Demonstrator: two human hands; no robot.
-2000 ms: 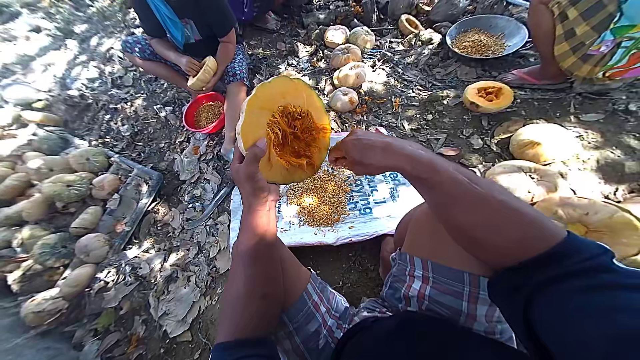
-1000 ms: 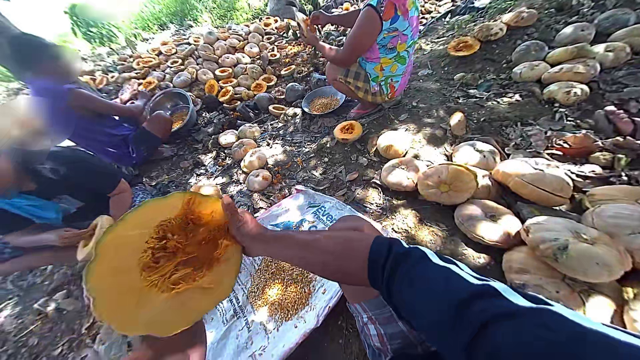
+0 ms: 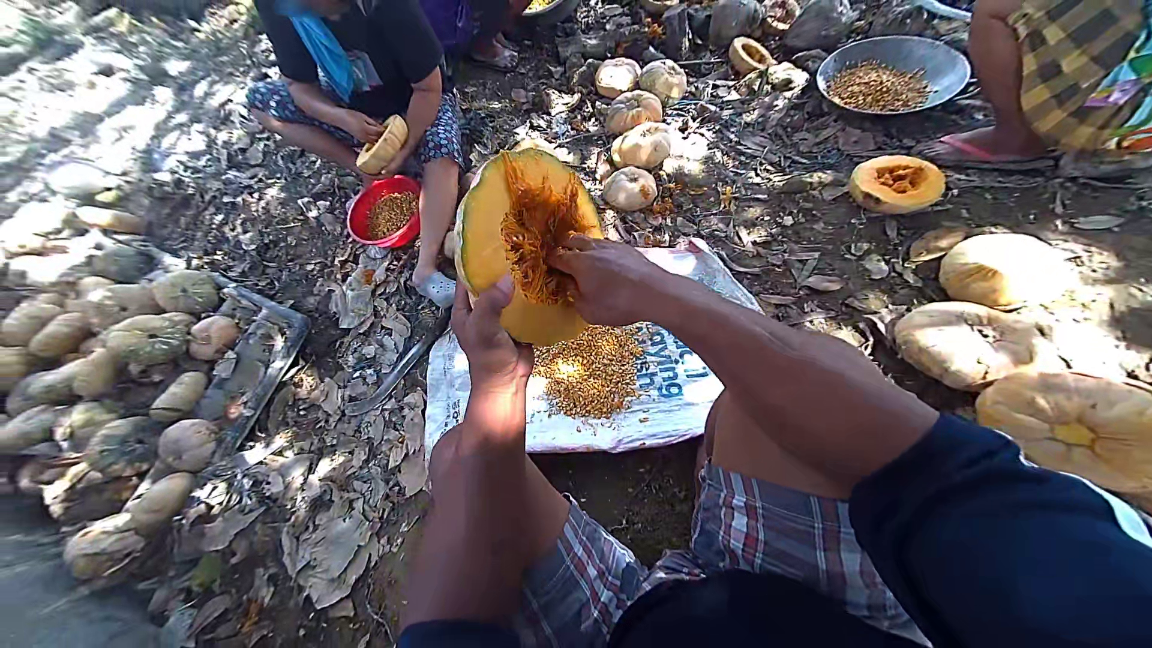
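Observation:
My left hand (image 3: 492, 337) grips the lower left rim of a halved pumpkin (image 3: 486, 243), its cut face tilted toward me. My right hand (image 3: 612, 279) has its fingers in the stringy orange pulp (image 3: 540, 220) at the pumpkin's middle; the fingertips are partly hidden there. Below both hands a heap of pumpkin seeds (image 3: 589, 378) lies on a white woven sack (image 3: 504, 432) that bears printing. The sack is spread on the ground in front of my legs.
Whole pumpkins lie at left (image 3: 148, 342) and right (image 3: 976, 346). A curved blade (image 3: 391, 378) lies left of the sack. Ahead, a person holds a pumpkin piece (image 3: 384, 146) over a red bowl of seeds (image 3: 355, 225). A metal pan (image 3: 954, 76) and cut pumpkin (image 3: 868, 189) sit at upper right, near another person's foot.
The view has swung right and then back left. My right hand, at the pumpkin's edge one second ago, is now in its pulp.

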